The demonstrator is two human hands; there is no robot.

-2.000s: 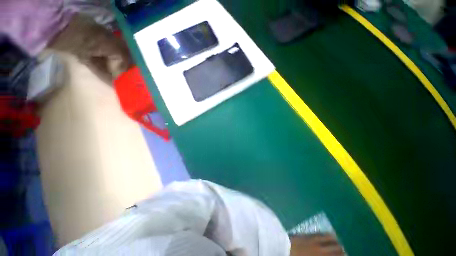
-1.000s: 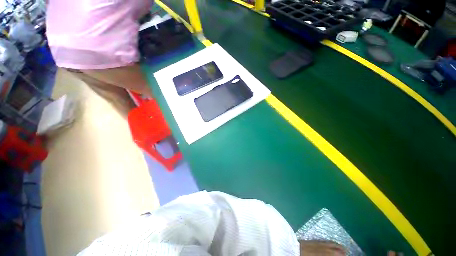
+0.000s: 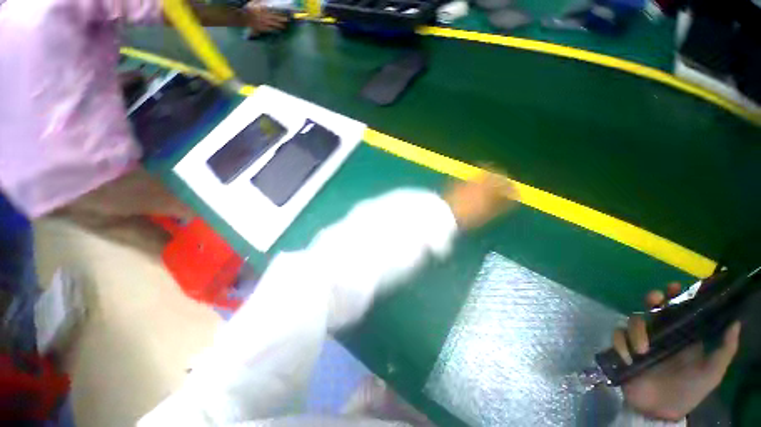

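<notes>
My right hand is at the lower right, closed around a thick black electric screwdriver. The screwdriver's silver tip points left over the silvery textured mat. No unit shows on the visible part of the mat. My left hand is blurred, over the yellow line beyond the mat; its fingers cannot be made out, and I see nothing held in it. A white foam board lies to the left with two dark flat units on it, one glossy and one matt with a corner opening.
A dark flat piece lies on the green belt beyond the yellow line. A black parts tray is at the top. A person in pink stands at the left by a red stool.
The view has swung right. My left arm now reaches forward from the mat's near edge to the yellow line. More of the mat, and my right hand with the screwdriver, have come into view.
</notes>
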